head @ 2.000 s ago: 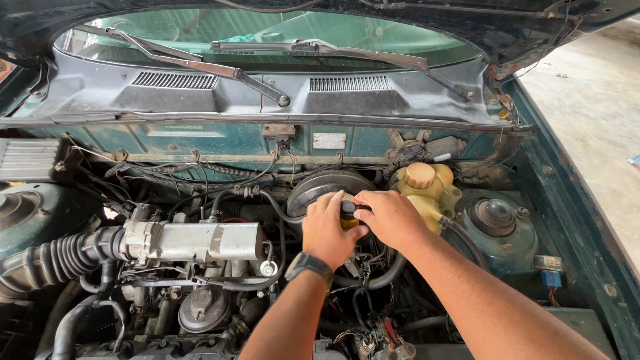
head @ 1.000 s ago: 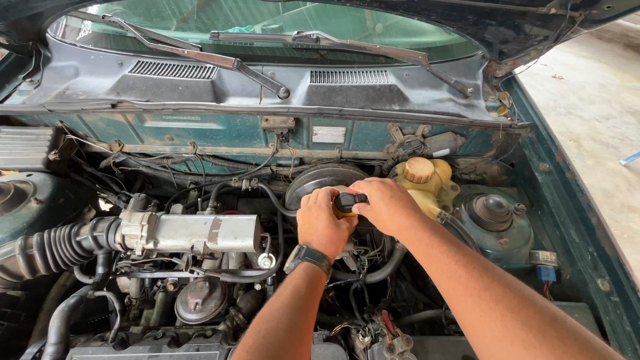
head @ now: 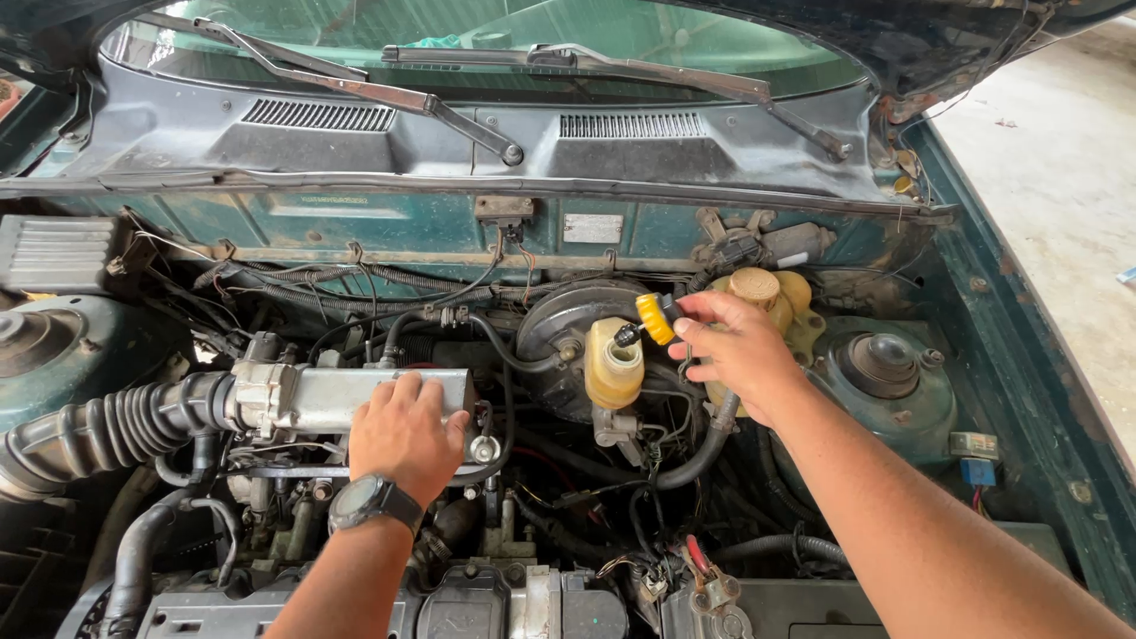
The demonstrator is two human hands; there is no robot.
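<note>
My right hand [head: 737, 346] grips a yellow and black reservoir cap [head: 657, 319], tilted on its side, with a black float piece pointing down and left. Just below it stands the brake fluid reservoir [head: 612, 377], yellowed plastic with an uncovered filler neck, in front of the round black brake booster [head: 550, 333]. My left hand [head: 410, 435], a watch on its wrist, rests with spread fingers on the silver metal intake housing [head: 333, 395] and holds nothing.
Right of the reservoir are a yellowed coolant tank [head: 790, 302] and a strut tower [head: 887, 373]. A ribbed air intake hose [head: 133, 426] lies at left. Loose wires and a black hose [head: 701, 461] run below the reservoir. The raised hood [head: 958, 44] hangs above.
The cap has come off the reservoir and moved up in my right hand. My left hand has let go at the reservoir and moved left onto the intake housing.
</note>
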